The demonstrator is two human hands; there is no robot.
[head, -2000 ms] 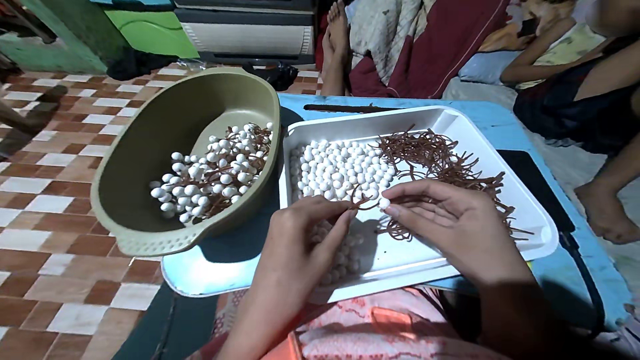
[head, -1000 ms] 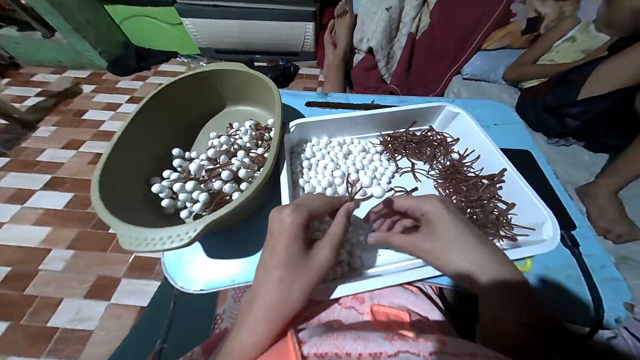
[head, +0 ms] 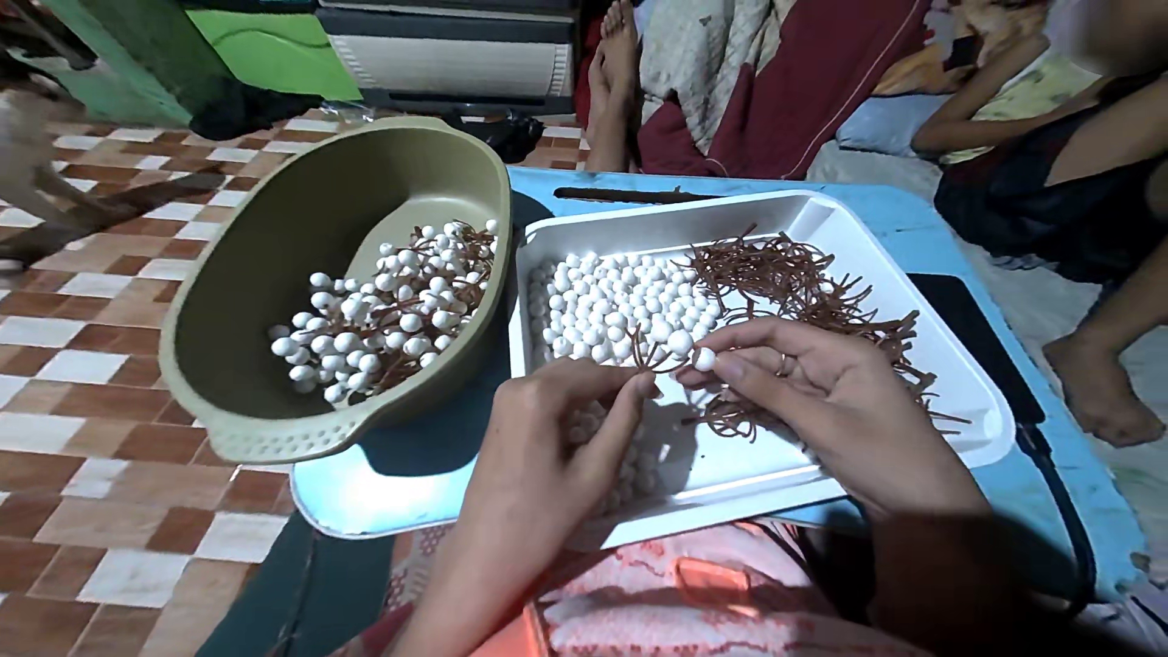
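Observation:
My left hand [head: 570, 438] pinches a small branched brown stem [head: 650, 351] between thumb and forefinger, over the white plastic tray [head: 949, 365]. Between the thumb and fingertips of my right hand [head: 812, 392] is a white ball [head: 704, 359], beside the stem; another white ball sits just left of it, near a stem tip. Loose white balls [head: 611, 301] fill the tray's left part, some hidden under my left hand. Brown stems [head: 785, 274] lie tangled along its back and right. Left of the tray, an olive oval basin [head: 265, 237] holds brown stems tipped with white balls [head: 392, 319].
Tray and basin rest on a light blue tabletop [head: 876, 203]. A black flat device [head: 976, 338] with a cable lies right of the tray, and a dark strip [head: 630, 194] lies behind it. Another person's bare feet [head: 619, 55] and a seated person [head: 1049, 137] are beyond the table.
One second ago my right fingers showed no clear ball; now they hold a white one beside the stem. My left hand keeps its pinch on the stem. An animal's legs have appeared at the far left.

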